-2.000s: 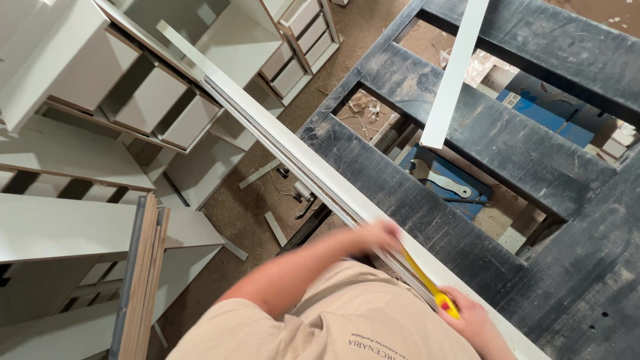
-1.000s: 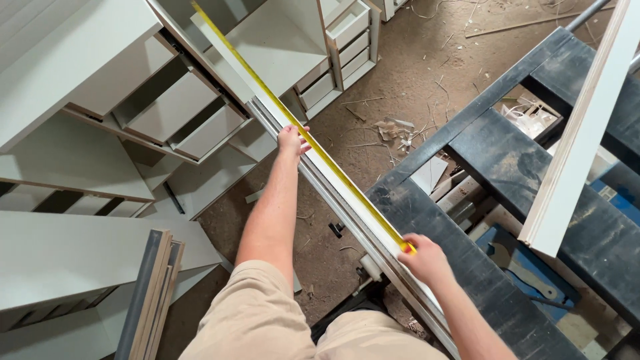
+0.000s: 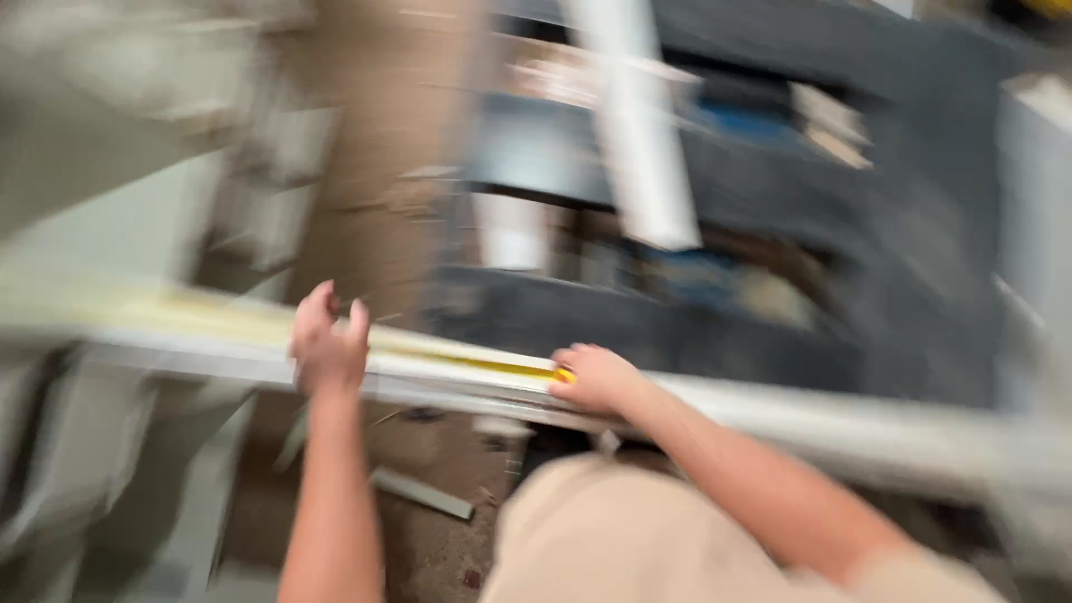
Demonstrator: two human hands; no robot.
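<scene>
A yellow tape measure (image 3: pixel 502 367) lies drawn out along a long white board (image 3: pixel 745 400) that crosses the view in front of me. My right hand (image 3: pixel 596 378) is closed around the tape's yellow end, over the board's edge. Farther left, my left hand (image 3: pixel 329 339) is at the same board and tape, thumb and fingers apart and pointing up. Blur hides whether its palm touches either one. The tape's far left part is smeared by motion.
Beyond the board stands a dark slatted metal table (image 3: pixel 754 188) with a white strip (image 3: pixel 641 134) across it. Pale cabinet parts (image 3: pixel 109 226) are at the left. An offcut (image 3: pixel 423 494) lies on the brown floor.
The view has swung strongly and blurred. My left hand has gone from resting on the tape and board to standing with its fingers raised. My right hand still holds the yellow tape end.
</scene>
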